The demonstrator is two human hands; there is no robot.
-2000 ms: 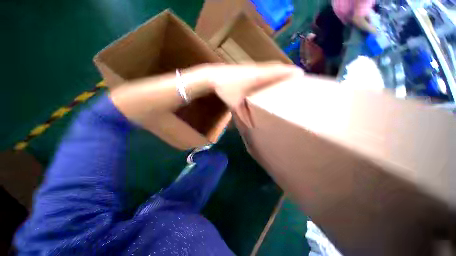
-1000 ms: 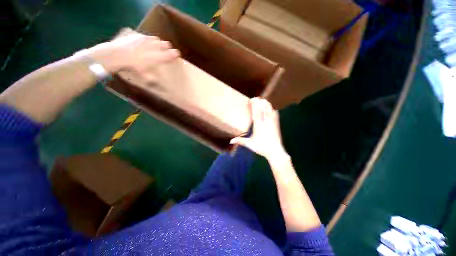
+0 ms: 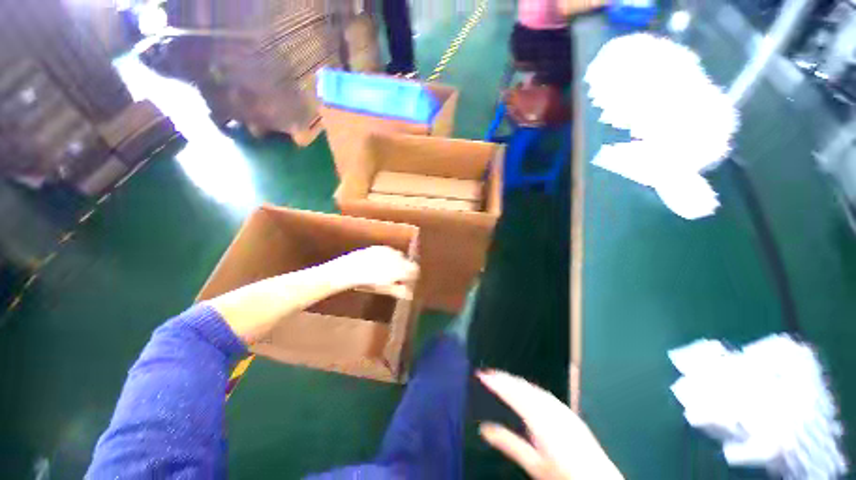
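An open brown carton (image 3: 324, 342) stands on the floor in front of me, with its inside partly in shadow. My left hand (image 3: 375, 267) reaches over it, fingers curled at its right wall near the top edge. A small tan cardboard edge shows just under the hand. Blur hides whether the fingers grip the wall. My right hand (image 3: 544, 427) is low in the view, between the carton and the bench. It is empty, with thumb and fingers apart, and touches nothing.
A second open carton (image 3: 450, 239) with cardboard inside stands just behind. A blue tray (image 3: 375, 96) lies on a farther carton. The green bench (image 3: 629, 300) runs along the right with two white heaps (image 3: 666, 108) (image 3: 760, 403). A person (image 3: 540, 42) is near a blue stool (image 3: 535, 159).
The view has swung up and towards the bench. My right hand has let go of the cardboard piece and drawn back. My left hand has shifted to the carton's right wall.
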